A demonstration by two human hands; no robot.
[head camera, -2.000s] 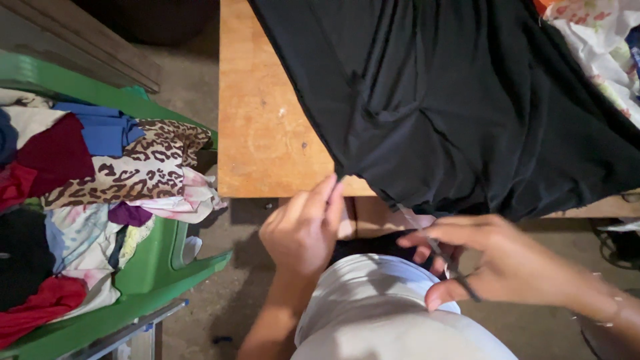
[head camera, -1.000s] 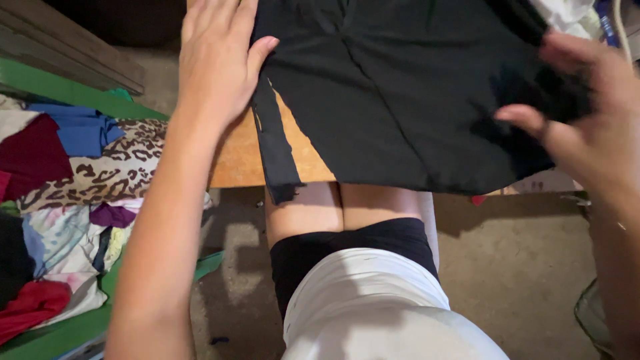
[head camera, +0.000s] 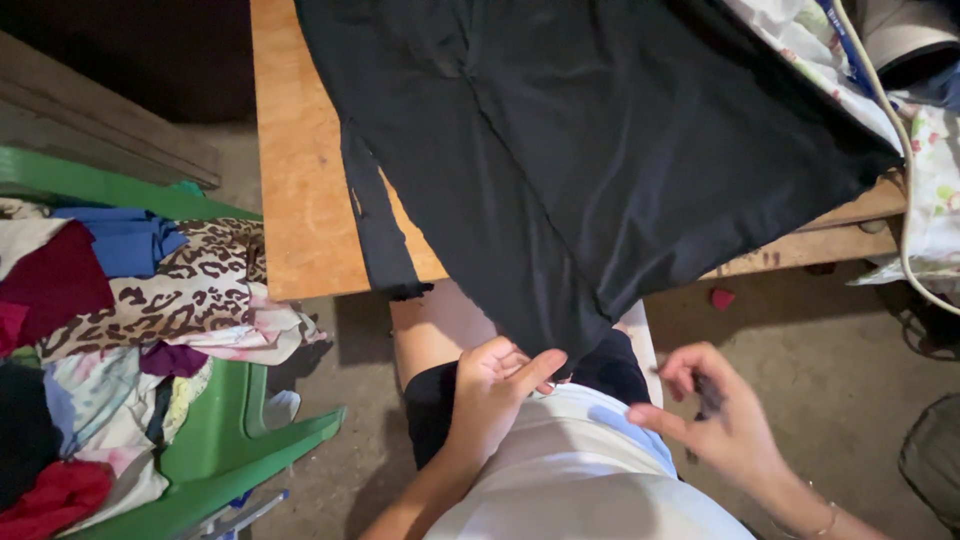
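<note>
Black fabric (head camera: pixel 570 135) lies spread over a wooden table (head camera: pixel 292 187), its lower point hanging past the front edge above my lap. My left hand (head camera: pixel 499 390) grips that lower point between thumb and fingers. A narrow, partly cut strip of the same black cloth (head camera: pixel 379 232) hangs at the left, with a gap between it and the main piece. To the right of the cloth's point, my right hand (head camera: pixel 709 412) is raised and blurred, fingers curled; something dark shows by its palm, and I cannot tell what it is.
A green plastic chair (head camera: pixel 225 435) at the left bears a pile of mixed clothes, with a leopard-print cloth (head camera: pixel 202 285) among them. Floral cloth (head camera: pixel 937 172) and a pale cable (head camera: pixel 904 172) are at the right. A small red object (head camera: pixel 721 298) lies on the floor.
Both hands have come off the top of the spread cloth and down toward my lap. My left hand has taken hold of the cloth's lower point, which now hangs over the table edge.
</note>
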